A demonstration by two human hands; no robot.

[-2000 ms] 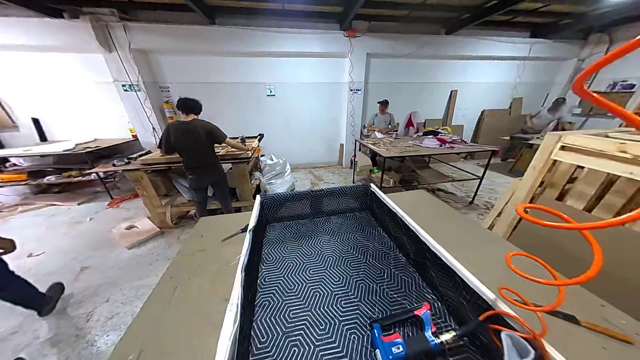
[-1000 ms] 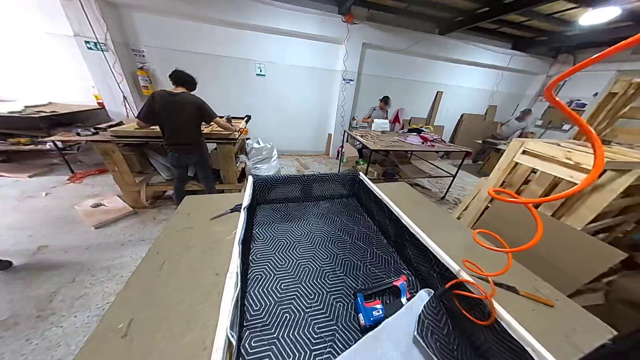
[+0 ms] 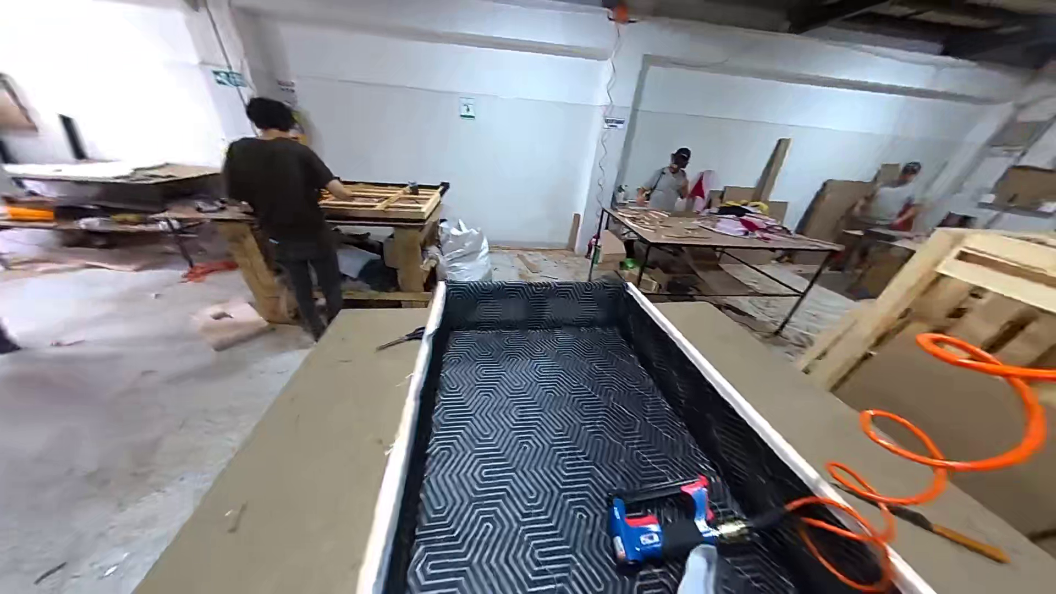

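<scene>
Neither of my hands shows plainly in the head view. A blue and red pneumatic staple gun (image 3: 652, 528) lies on the black fabric with a pale maze pattern (image 3: 528, 429) that lines a long open box frame. The frame has a white rim (image 3: 402, 462). An orange coiled air hose (image 3: 899, 487) leads to the gun's metal fitting. A small pale grey thing (image 3: 700, 571) reaches in from the bottom edge against the gun; whether it is cloth or a covered finger, I cannot tell. Dark-handled scissors (image 3: 402, 338) lie left of the frame.
The frame rests on a brown-topped table (image 3: 305, 437). Right of it lies a tool with an orange handle (image 3: 965, 543), near a slatted wooden frame (image 3: 891, 305). A person (image 3: 285, 198) stands at a wooden bench; two more people are at tables farther back. A white sack (image 3: 464, 252) stands beyond.
A wide pale grey sheet at the lower right a second ago has gone from view; only a small grey piece shows. The hose's coils have shifted. The person at the left bench has moved their arms.
</scene>
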